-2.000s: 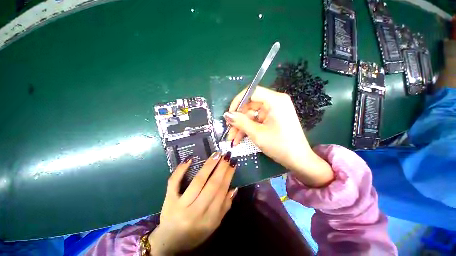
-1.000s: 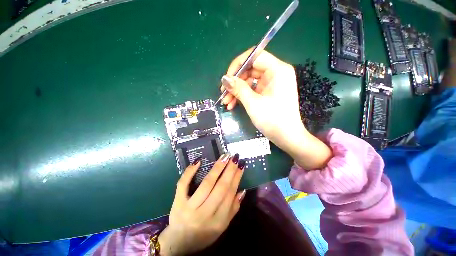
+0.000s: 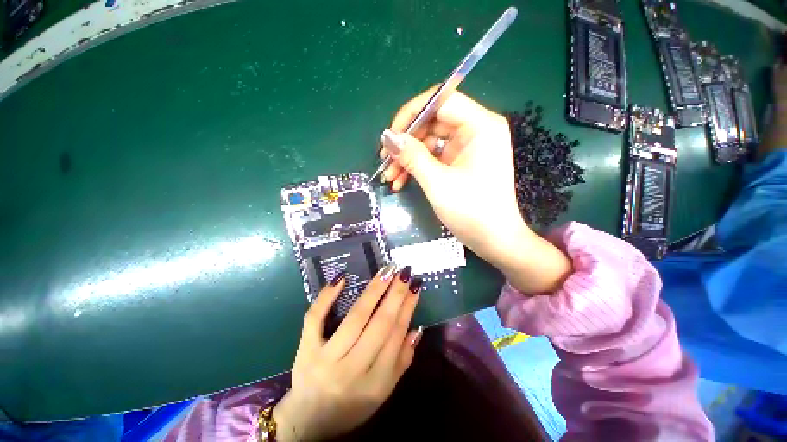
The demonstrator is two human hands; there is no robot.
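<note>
An open phone unit (image 3: 335,216) lies on the green mat, its main board at the far end and its battery nearer me. My left hand (image 3: 354,345) rests over the battery's near end, thumb and fingers on either side of the unit. My right hand (image 3: 453,164) holds silver tweezers (image 3: 466,65), tips at the board's upper right corner. Whether the tips hold a tiny piece cannot be told. A white strip (image 3: 429,256) lies right of the unit, with rows of tiny white dots (image 3: 442,282) below it.
A heap of small black parts (image 3: 544,164) lies right of my right hand. Several more phone units (image 3: 597,69) lie at the far right, one (image 3: 650,186) nearer me. A blue sleeve (image 3: 742,233) shows at the right edge. A white rail (image 3: 65,47) curves across the upper left.
My right hand and tweezers have moved from the white strip up to the board's upper right corner. Over the last second, they have barely moved. My left hand stays on the unit.
</note>
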